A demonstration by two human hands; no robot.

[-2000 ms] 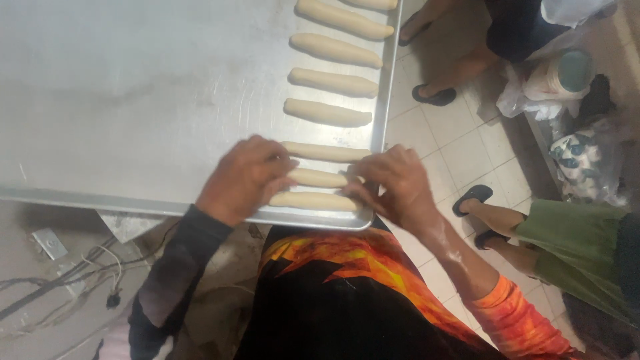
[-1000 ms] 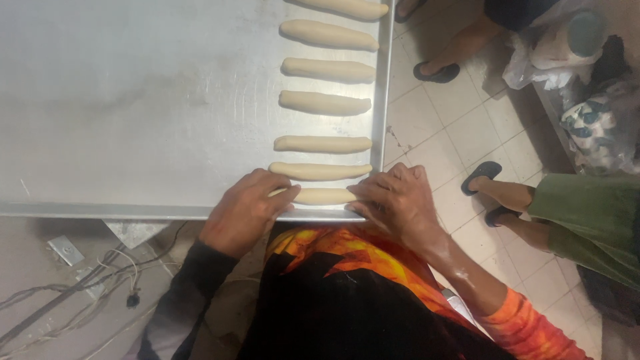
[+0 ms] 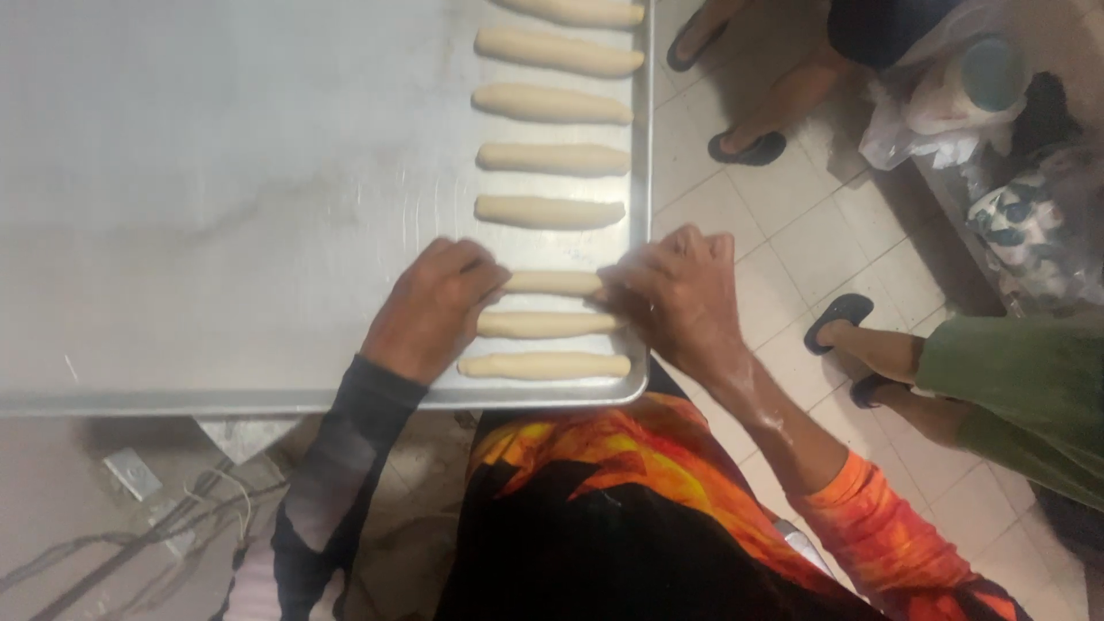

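Note:
Several pale dough sticks lie side by side in a column along the right side of a metal baking tray. My left hand pinches the left end of one dough stick, third from the near edge. The right end of that same stick is between the fingers of my right hand, beside the tray's right rim. Just below it lies another dough stick, and the nearest dough stick rests by the front rim. Above my hands, a further dough stick lies apart from the held one. Both ends of the held stick are hidden by fingers.
Two people's legs in dark footwear stand on the tiled floor at right, one beside green cloth. Plastic bags and a tub sit at upper right. Cables and a wall socket are below the tray at left.
Both hands have moved from the stick nearest the front rim to one farther up the tray. They have let go of the nearest stick and now hold another.

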